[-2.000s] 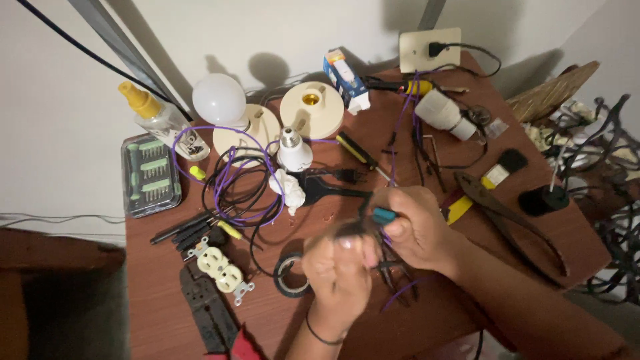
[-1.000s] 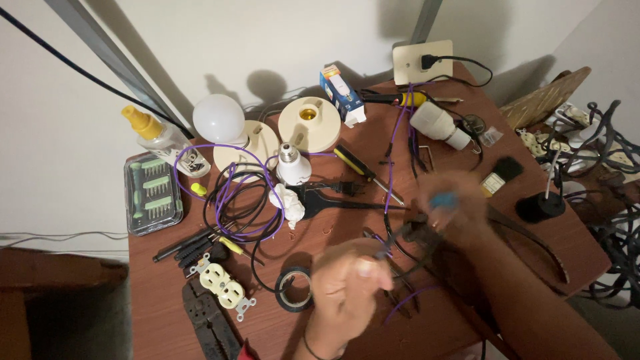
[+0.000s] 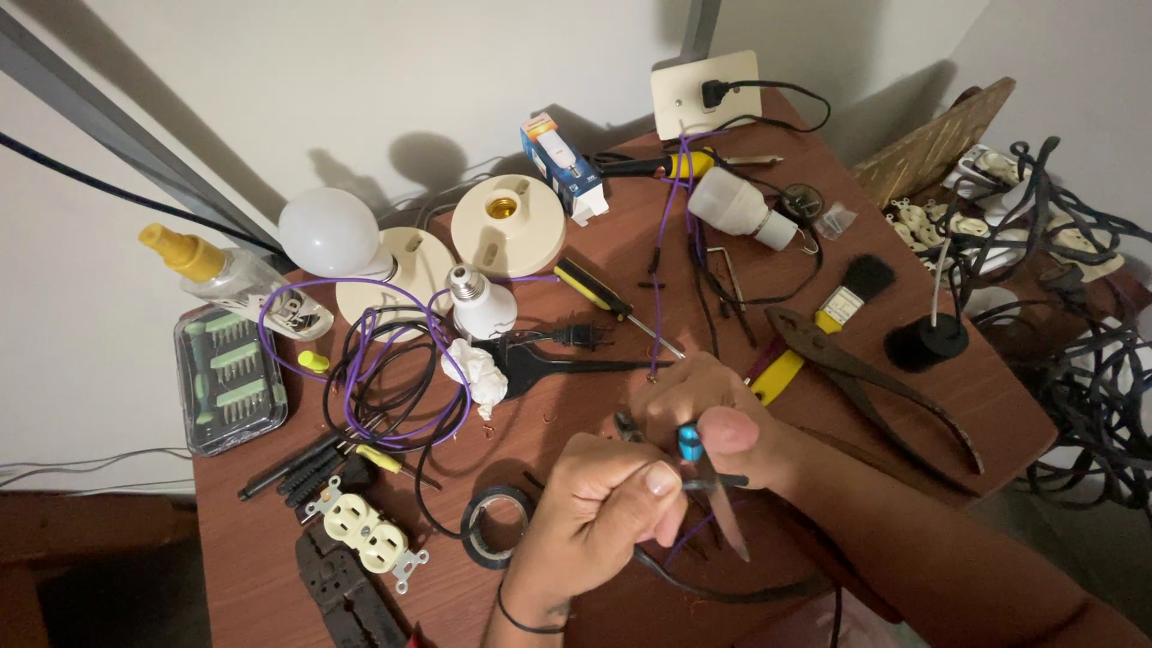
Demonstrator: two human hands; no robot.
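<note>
My left hand (image 3: 612, 504), low in the middle of the head view, pinches a black cable (image 3: 711, 484) between thumb and fingers. Just right of it my right hand (image 3: 706, 414) is closed on a knife, whose blade (image 3: 727, 517) points down and crosses the cable's end. A shiny blue part (image 3: 690, 443) shows between the fingers; the rest of the handle is hidden. More black cable (image 3: 747, 594) runs below the hands. A roll of black electrical tape (image 3: 497, 526) lies left of my left hand. Above my right hand lies a screwdriver (image 3: 598, 292) with a yellow and black handle.
Pliers (image 3: 864, 378) and a paintbrush (image 3: 843, 301) lie at right. Lamp holders (image 3: 531, 234), light bulbs (image 3: 331, 232), a wall outlet plate (image 3: 747, 90) and a spray bottle (image 3: 261, 297) stand behind. Coiled wires (image 3: 396, 360), a duplex receptacle (image 3: 367, 533) and a bit set (image 3: 232, 378) are at left.
The hands have come together again after standing farther apart one second ago. The knife blade now shows plainly against the cable. The view has shifted slightly.
</note>
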